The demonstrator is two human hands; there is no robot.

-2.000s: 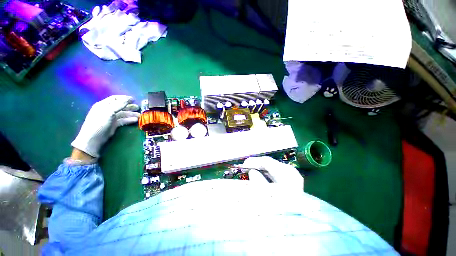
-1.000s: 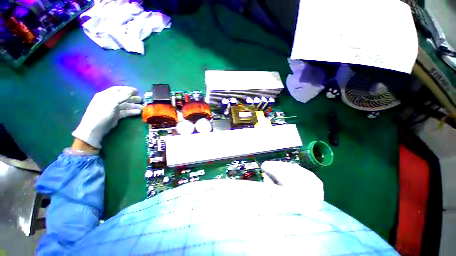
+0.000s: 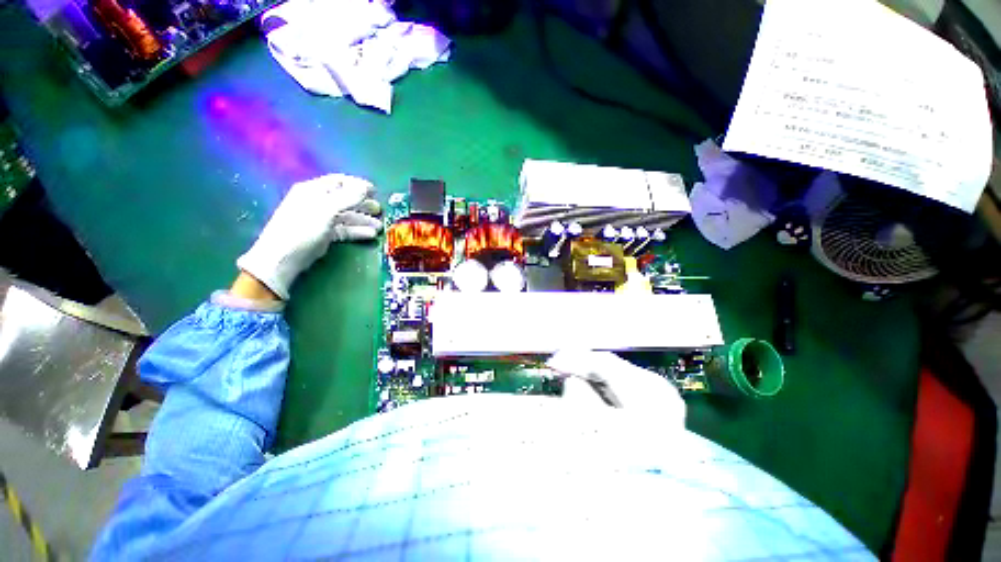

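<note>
The power board [image 3: 472, 378] lies flat on the green mat, with a long heatsink [image 3: 576, 323], a finned heatsink [image 3: 602, 195], two orange toroidal inductors [image 3: 419, 243] and a yellow-taped transformer [image 3: 595, 262]. My left hand [image 3: 311, 233], in a white glove, rests at the board's left edge, fingertips by the black module [image 3: 427, 197]. My right hand [image 3: 620, 390], gloved, is over the board's near side below the long heatsink, partly hidden by my blue garment. A thin, blurred dark tool seems to be between its fingers. A green pot [image 3: 755, 367] stands at the board's right edge.
A second board [image 3: 137, 44] is at the far left under purple light, beside a crumpled white cloth [image 3: 349, 46]. At the right are a printed sheet [image 3: 862, 104], a small fan [image 3: 878, 236], a black pen-like tool [image 3: 785, 315] and a red-lined tray [image 3: 933, 467].
The whole view has shifted, so the bench things appear further right. My right hand has moved left along the board from beside the pot. My left hand stays at the board's left edge.
</note>
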